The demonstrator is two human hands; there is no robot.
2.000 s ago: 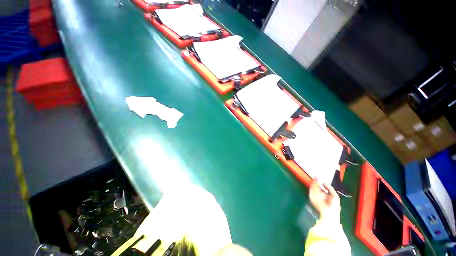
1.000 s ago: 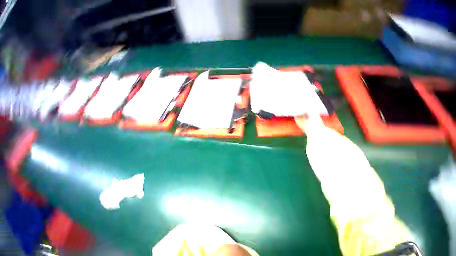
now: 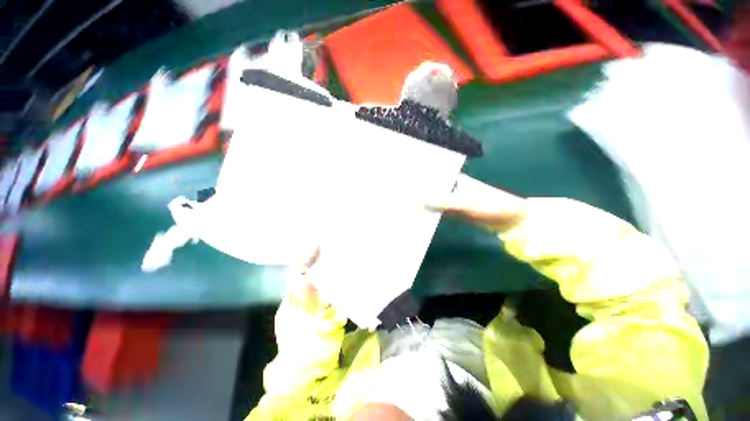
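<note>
A display unit covered by a white sheet (image 3: 329,181) is tilted in the air above the green bench (image 3: 510,140). Dark bars (image 3: 288,87) lie along its far edge, and a dark clip shape (image 3: 399,311) shows at its near corner. My left hand (image 3: 307,275) holds its near left edge. My right hand (image 3: 481,201) holds its right side, with the fingers on the sheet. Both hands are overexposed and blurred. Behind the unit an orange tray (image 3: 395,53) shows plain orange.
Orange trays with white-covered units (image 3: 174,111) run off to the left. Another orange tray with a dark screen (image 3: 534,29) is at the far right. A large white pile (image 3: 682,164) lies at the right. A white scrap (image 3: 164,247) is on the bench at left. Red crates (image 3: 123,349) stand below.
The covered unit has been lifted out of its orange tray and moved toward me. My left hand has come up and taken hold of it as well. The view has turned to the right.
</note>
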